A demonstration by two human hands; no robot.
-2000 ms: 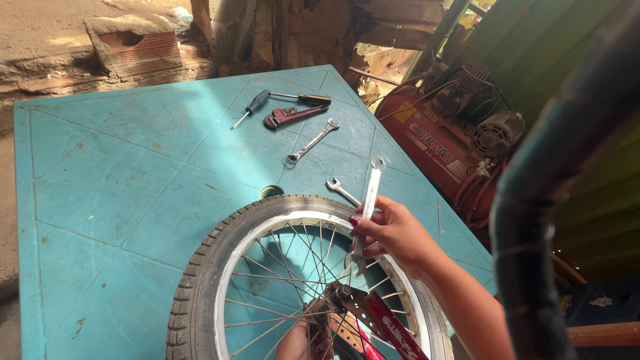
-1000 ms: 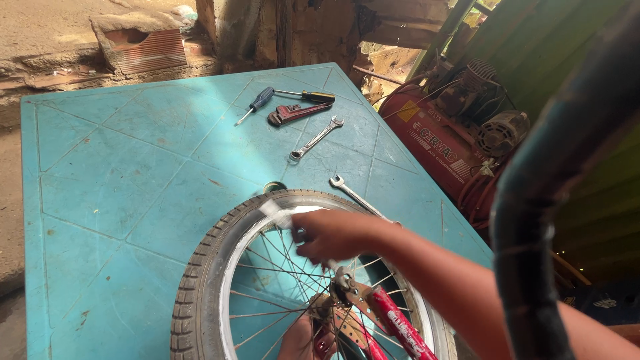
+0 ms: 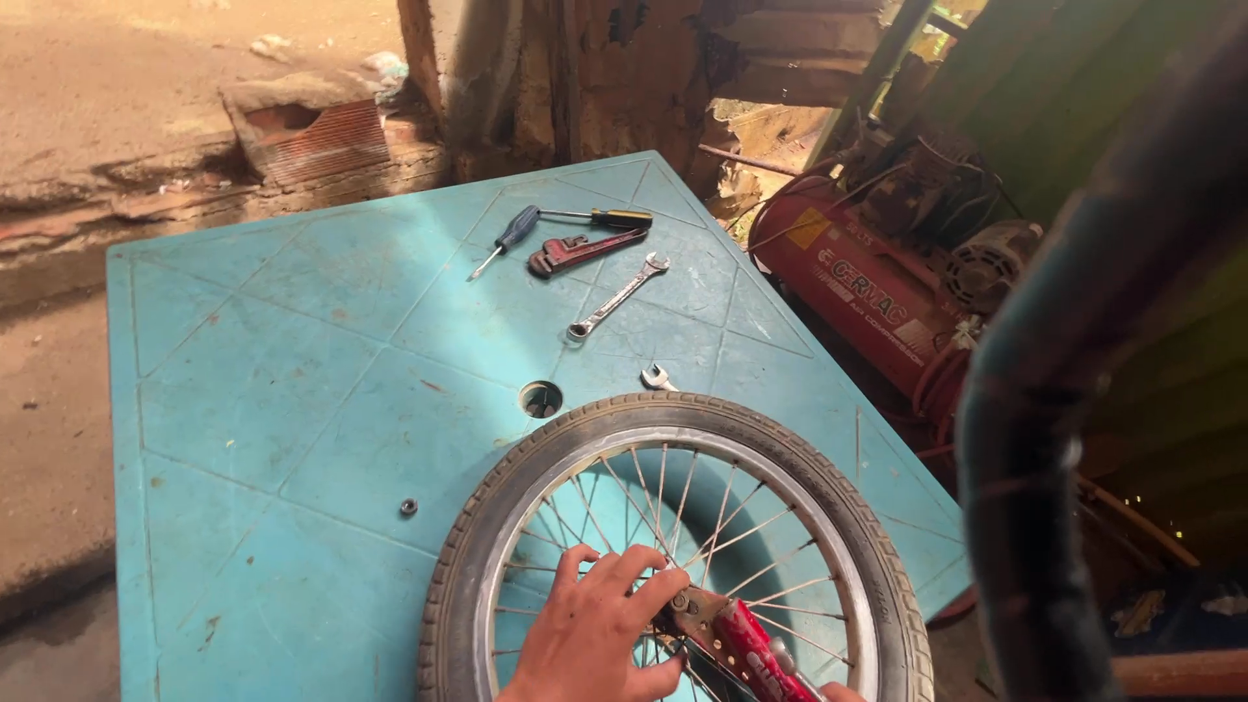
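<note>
A bicycle wheel [image 3: 882,546] with a black tire stands in front of the blue table, leaning over its near part. My left hand [image 3: 609,619] is at the hub, fingers curled around the axle area beside the rusty metal dropout plate [image 3: 697,614]. A red frame tube [image 3: 756,648] runs from that plate to the bottom edge. Only a bit of my right hand [image 3: 840,692] shows, beside the tube's lower end; its grip is hidden. A silvery metal piece [image 3: 792,663] lies along the tube. A small metal nut [image 3: 408,507] rests on the table left of the tire.
On the blue table [image 3: 244,390] lie a combination wrench [image 3: 616,300], a red pipe wrench [image 3: 585,252], a blue-handled screwdriver [image 3: 517,229], a yellow-and-black screwdriver [image 3: 622,218] and a partly covered wrench [image 3: 657,377]. A red air compressor [image 3: 858,292] stands right, behind a dark curved tube [image 3: 1033,390].
My right hand, which held a wrench above the wheel, has moved down to the bottom edge. My left hand now shows more fully at the hub. The nut now shows on the table.
</note>
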